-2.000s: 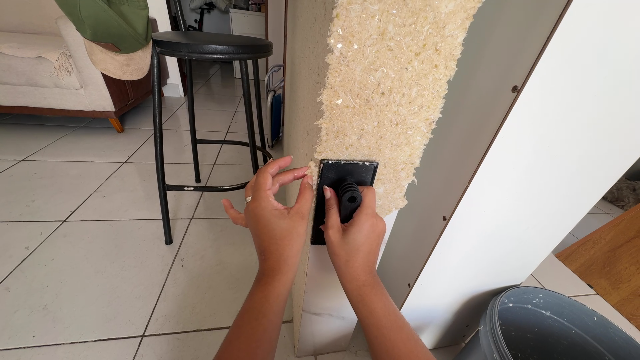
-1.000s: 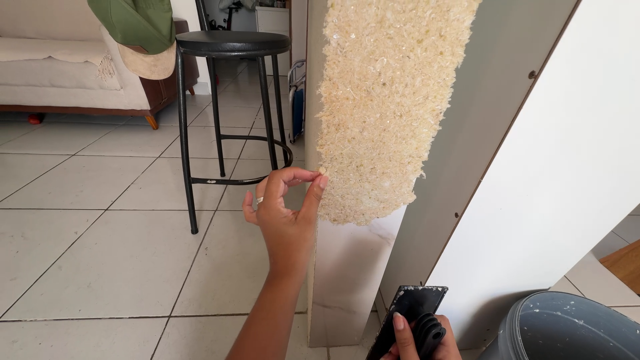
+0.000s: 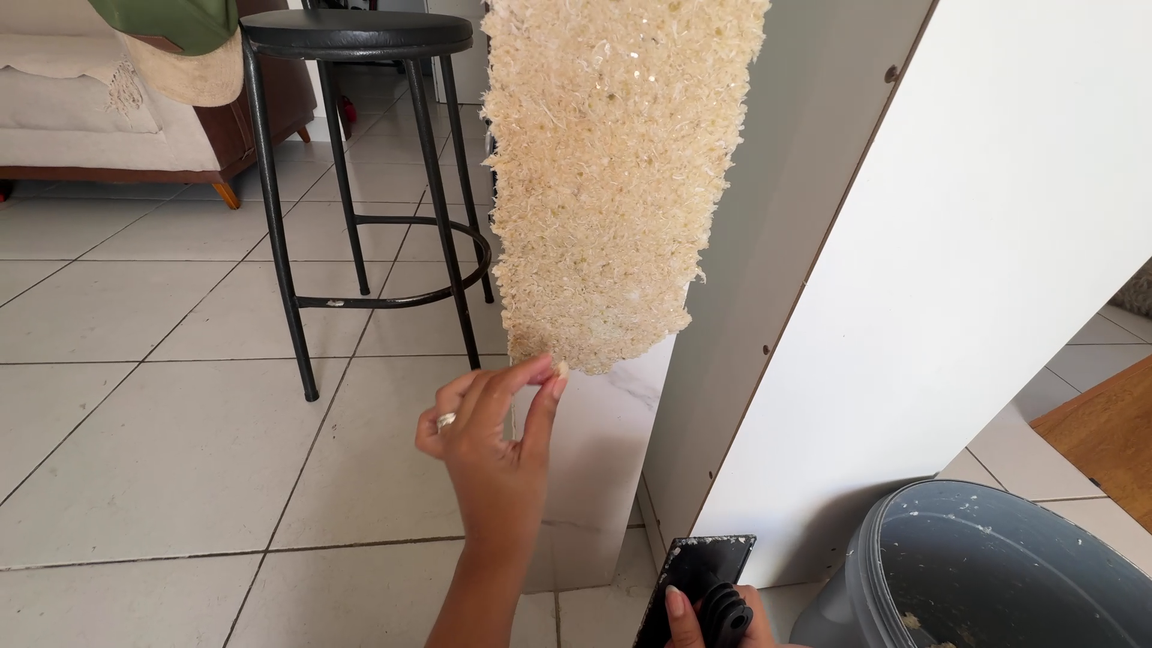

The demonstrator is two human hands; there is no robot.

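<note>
My left hand (image 3: 495,423) pinches a small bit of the cream fibrous plaster between thumb and forefinger, at the lower left edge of the plaster coating (image 3: 612,198). This rough, flecked coating covers the upper part of a narrow column; below its ragged end, the smooth marbled face (image 3: 585,459) shows. Down at the bottom of the view, my right hand (image 3: 711,621) holds a black plastic trowel (image 3: 697,576) by its handle, with bits of plaster along the blade's edge. The trowel is apart from the column's coating.
A grey bucket (image 3: 864,576) with plaster residue inside stands at lower right, beside a white panel (image 3: 927,270). Behind the column on the left is a black stool (image 3: 355,31) with a green and beige cap (image 3: 184,54) hanging at it. A sofa (image 3: 99,144) stands farther back on the tiled floor.
The trowel, against the column two seconds ago, has come down and away to the lower right in my right hand. My left hand has moved down the coating's left edge to its bottom corner.
</note>
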